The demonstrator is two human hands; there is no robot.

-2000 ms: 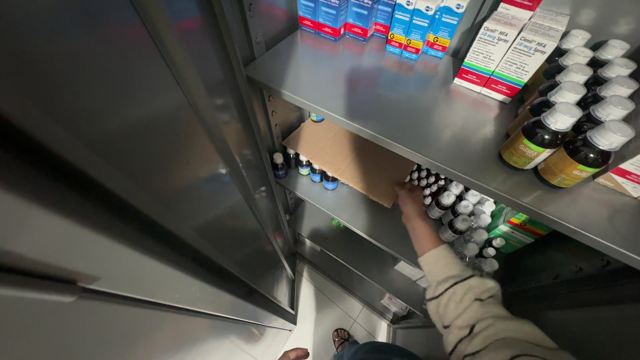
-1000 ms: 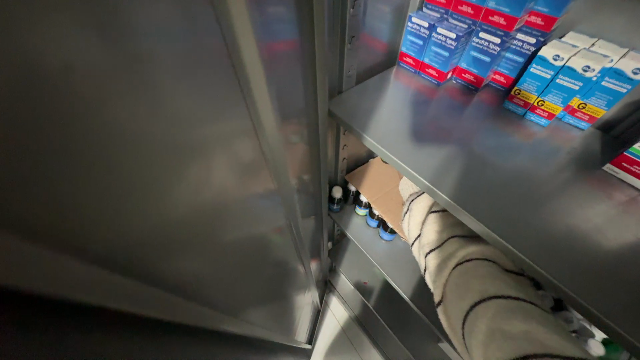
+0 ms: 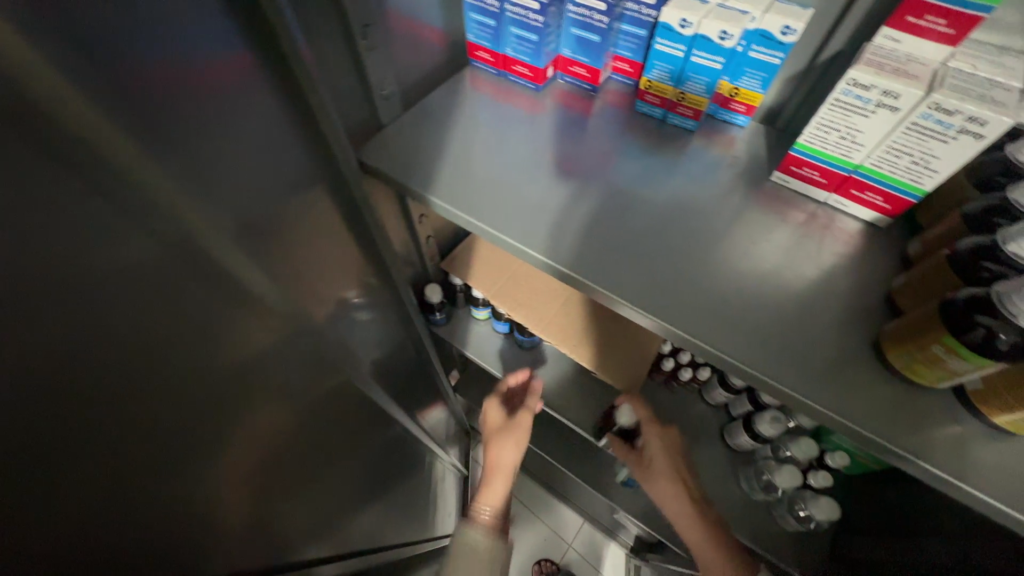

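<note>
My right hand [image 3: 652, 448] grips a small dark bottle with a white cap [image 3: 621, 422] at the front edge of the second shelf. To its left, my left hand [image 3: 510, 400] is raised before that shelf, fingers curled; whether it holds anything cannot be told. Behind both hands a flat piece of brown cardboard [image 3: 560, 308] lies over or leans on a row of dark bottles with blue labels [image 3: 502, 320]. Right of the cardboard stand tiny white-capped bottles [image 3: 680, 364] and larger clear bottles [image 3: 772, 478].
The upper metal shelf [image 3: 608, 192] juts out over the hands. It holds blue and red spray boxes [image 3: 528, 40], white boxes [image 3: 896, 120] and large brown bottles [image 3: 952, 328]. A dark metal cabinet door [image 3: 200, 320] stands at left. Tiled floor [image 3: 552, 512] shows below.
The right hand, at the cardboard's right end two seconds ago and hidden behind the upper shelf one second ago, is now in view with a dark bottle. The left hand has come into view.
</note>
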